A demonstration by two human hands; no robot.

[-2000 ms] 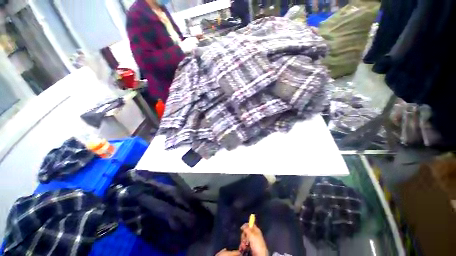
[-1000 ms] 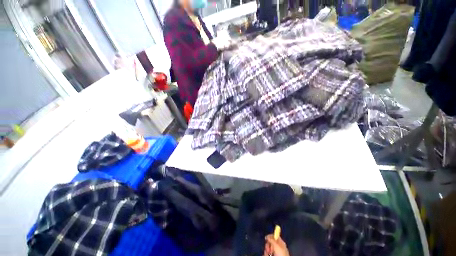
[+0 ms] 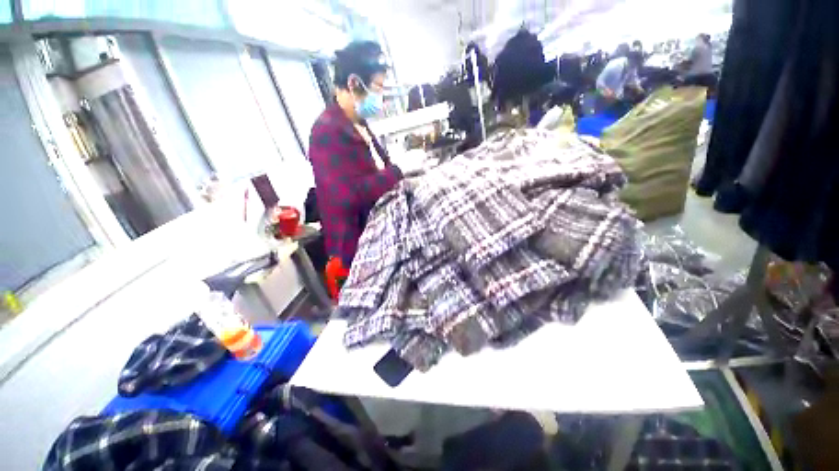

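Observation:
Neither of my hands is in the picture. A large heap of grey-brown plaid garments (image 3: 497, 239) lies on the white table (image 3: 552, 377) in front of me. A small flat black rectangle (image 3: 393, 367), perhaps a phone, lies at the heap's near left edge. Dark cloth (image 3: 497, 443) shows below the table at the bottom edge, cut off by the frame.
At left, a blue crate (image 3: 221, 386) bears dark plaid garments (image 3: 170, 357) and an orange-labelled bottle (image 3: 241, 338). A masked person (image 3: 345, 175) stands behind the table. Dark garments (image 3: 782, 129) hang at right. A green sack (image 3: 658, 152) stands behind.
The view has tilted up, so the table and heap sit lower and more of the room shows. The hand and its yellow-handled tool, seen earlier at the bottom, are out of the picture.

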